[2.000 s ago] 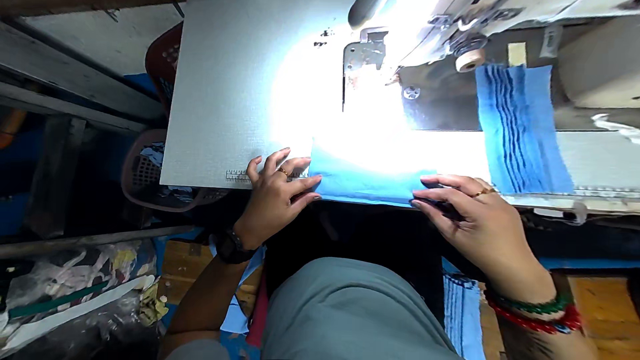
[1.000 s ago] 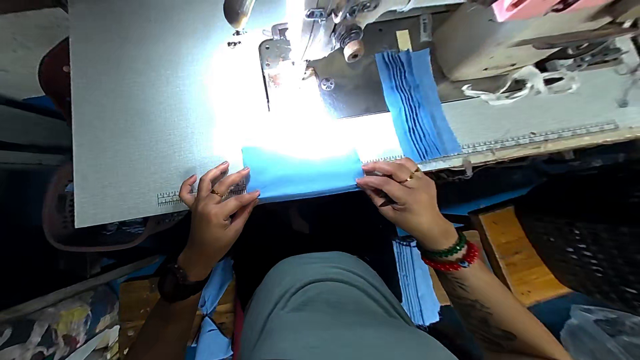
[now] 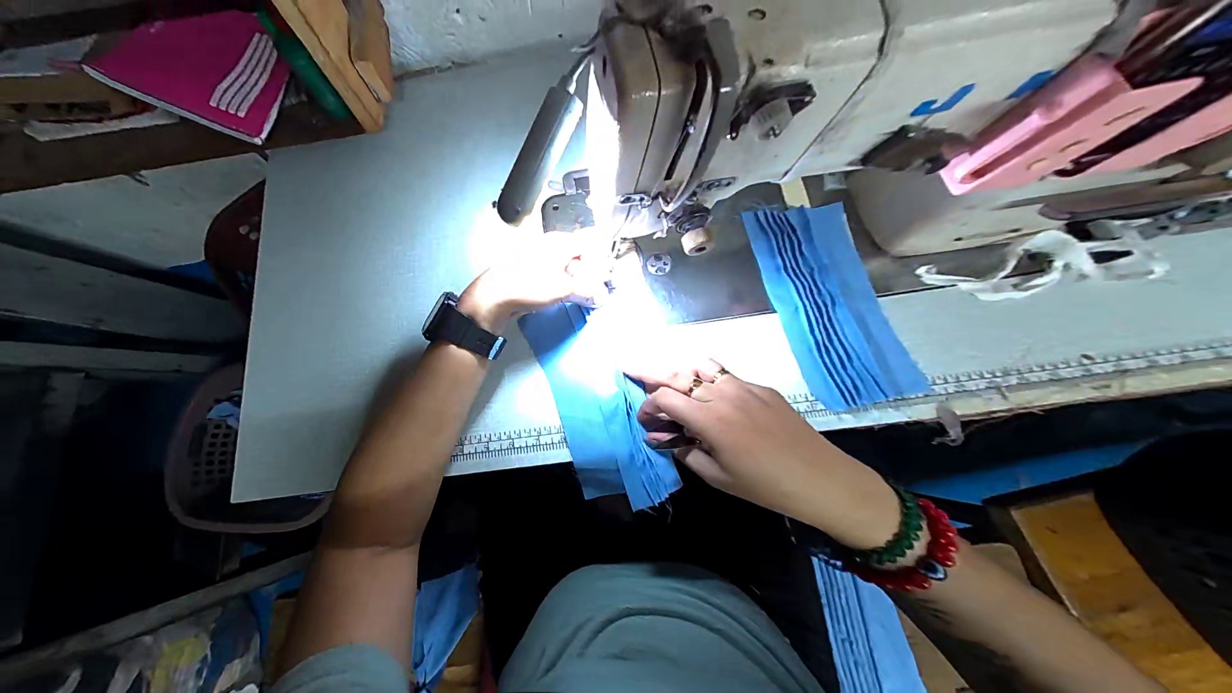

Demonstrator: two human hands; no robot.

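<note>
A blue fabric piece (image 3: 580, 404) lies on the sewing machine table, running from the needle area down over the front edge. My left hand (image 3: 539, 284) rests at its upper end beside the presser foot; glare washes out the fingertips, so its hold cannot be made out. My right hand (image 3: 717, 419) has its fingers bent on the folds at the fabric's right side, pinching them. The sewing machine (image 3: 664, 106) stands above, its lamp lighting the spot strongly. Right of my hands lies a second blue piece with pleats (image 3: 818, 308), touched by neither hand.
A measuring tape (image 3: 510, 444) runs along the table's front edge. White strips (image 3: 1039, 265) and a pink holder (image 3: 1068, 120) are at the right. A wooden shelf (image 3: 332, 58) with a magenta book (image 3: 197, 72) stands upper left; a plastic basket (image 3: 207, 462) sits below the table's left side.
My left hand has moved up to the needle area. The blue fabric, earlier spread along the front edge between both hands, now runs lengthwise toward the needle. The view has shifted.
</note>
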